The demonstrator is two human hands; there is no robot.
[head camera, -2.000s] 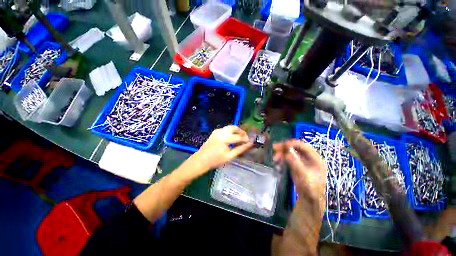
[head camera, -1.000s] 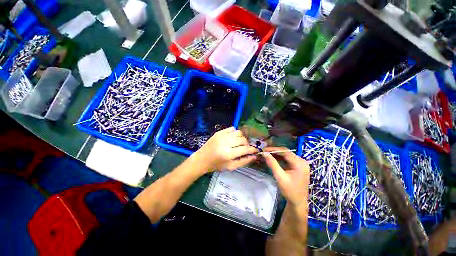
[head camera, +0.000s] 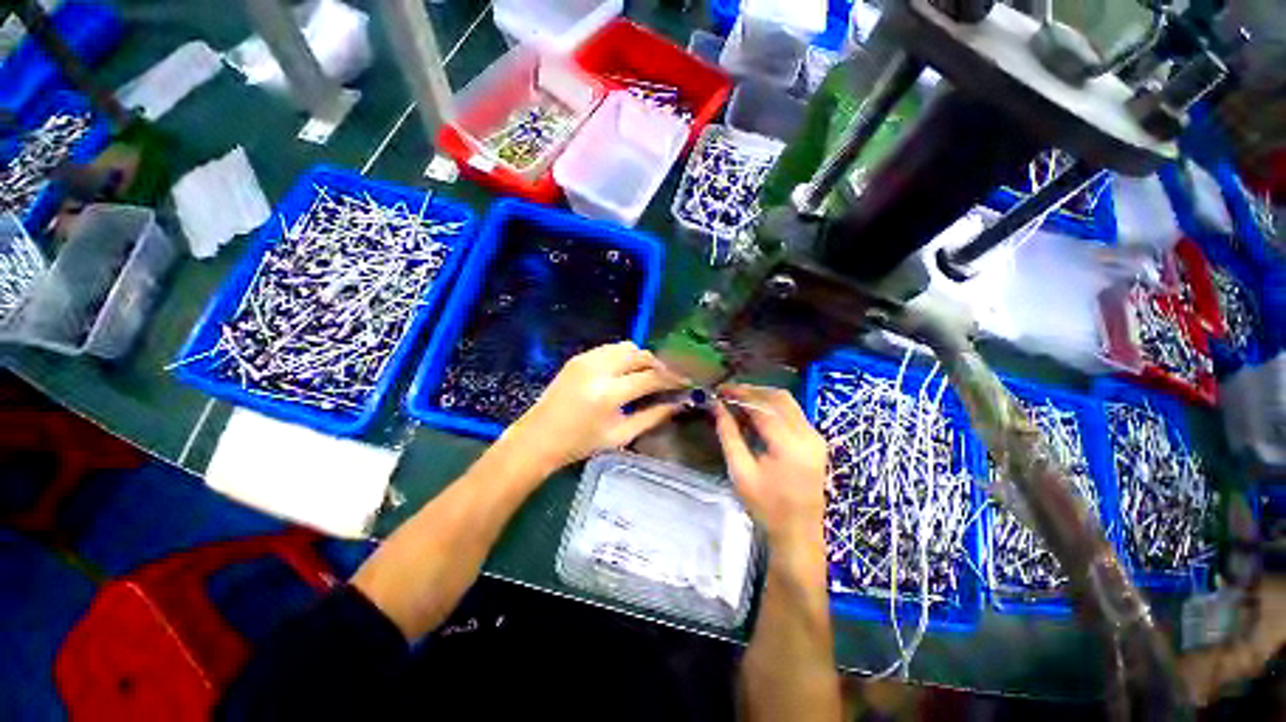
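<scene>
My left hand (head camera: pixel 598 404) and my right hand (head camera: pixel 774 449) meet in front of the green hand press (head camera: pixel 832 141). Their fingertips pinch a small dark fitting (head camera: pixel 697 399) between them, just below the press head. A thin silver rod (head camera: pixel 741 408) shows at my right fingertips. The exact grip is too small to tell. A shallow clear plastic box (head camera: pixel 660 540) with thin loose pieces lies just below my hands. The press fixture is mostly hidden by my fingers and the press.
A blue tray of rods (head camera: pixel 364 418) and a blue tray of dark fittings (head camera: pixel 423 399) lie left. The press lever (head camera: pixel 1037 473) slants over blue rod trays (head camera: pixel 903 612) at right. Red trays (head camera: pixel 715 88) stand behind. A white pad (head camera: pixel 303 473) and red stool (head camera: pixel 127 642) are lower left.
Two seconds ago my hands were apart; they then came together at the press. Since one second ago they stay together, and the rod at my right hand shows less. The whole view has shifted slightly.
</scene>
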